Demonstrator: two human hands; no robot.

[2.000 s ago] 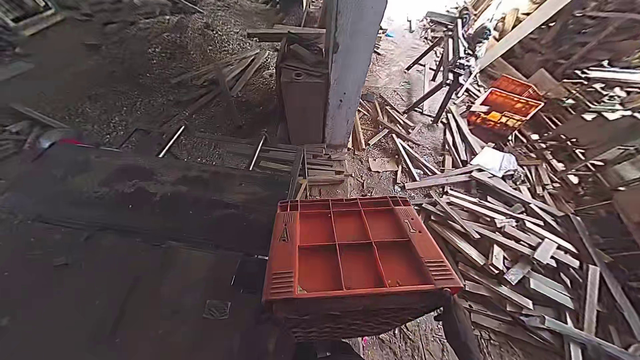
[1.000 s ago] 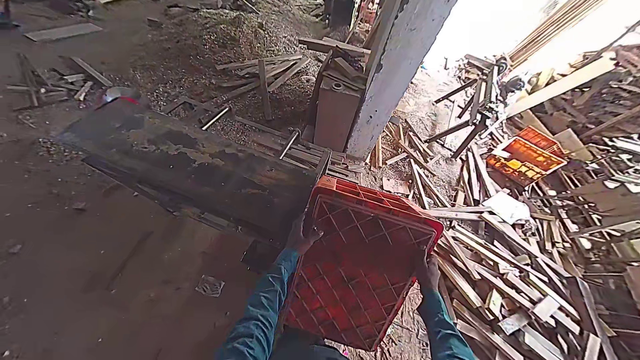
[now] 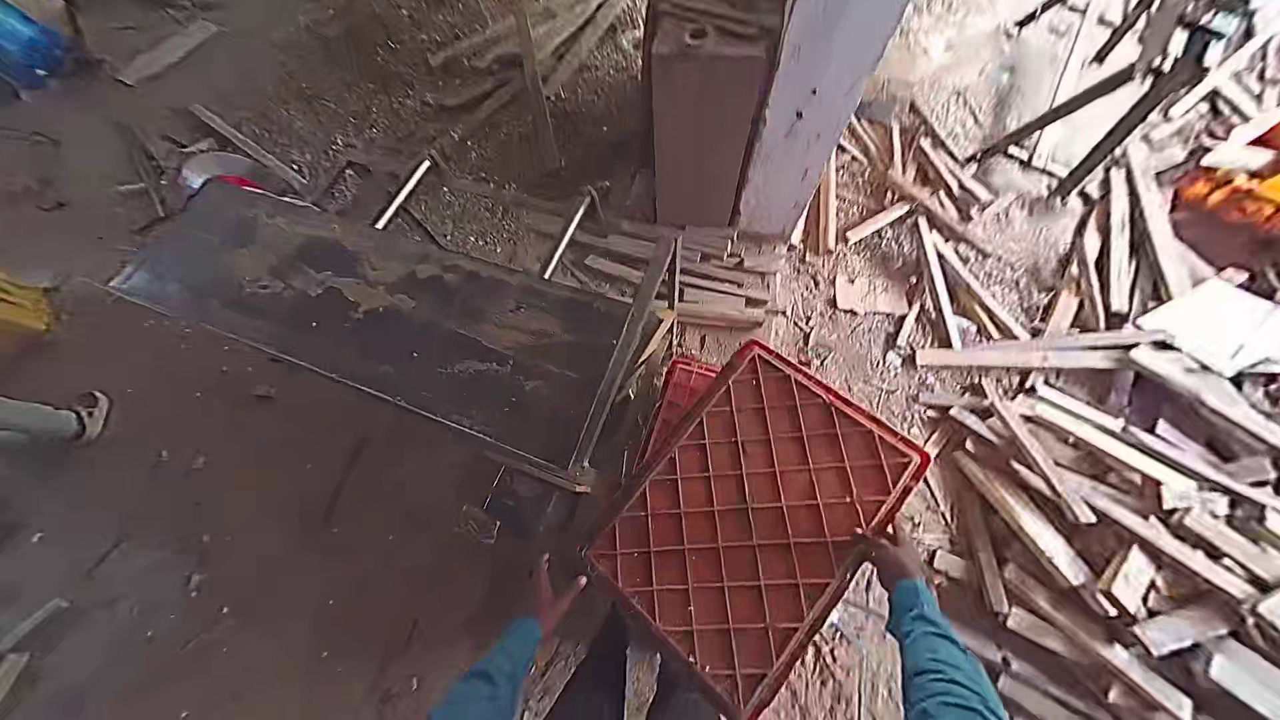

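A red plastic crate stands in front of my body, its lattice bottom facing me and turned like a diamond. On its right edge my right hand has its fingers on the rim. My left hand is just off the crate's left corner, fingers spread, with nothing in it. Behind the crate, part of another red crate shows; the rest of it is hidden. A dark, worn low table lies to the left of the crates.
Scrap wood is heaped on the right. A pale pillar and a brown box-like block stand ahead. Wood shavings cover the ground beyond the table. Another person's foot shows at the left edge.
The crate has turned to a diamond angle, and my left hand has come off its side. Two seconds ago its divided side faced up. The second red crate now shows behind it.
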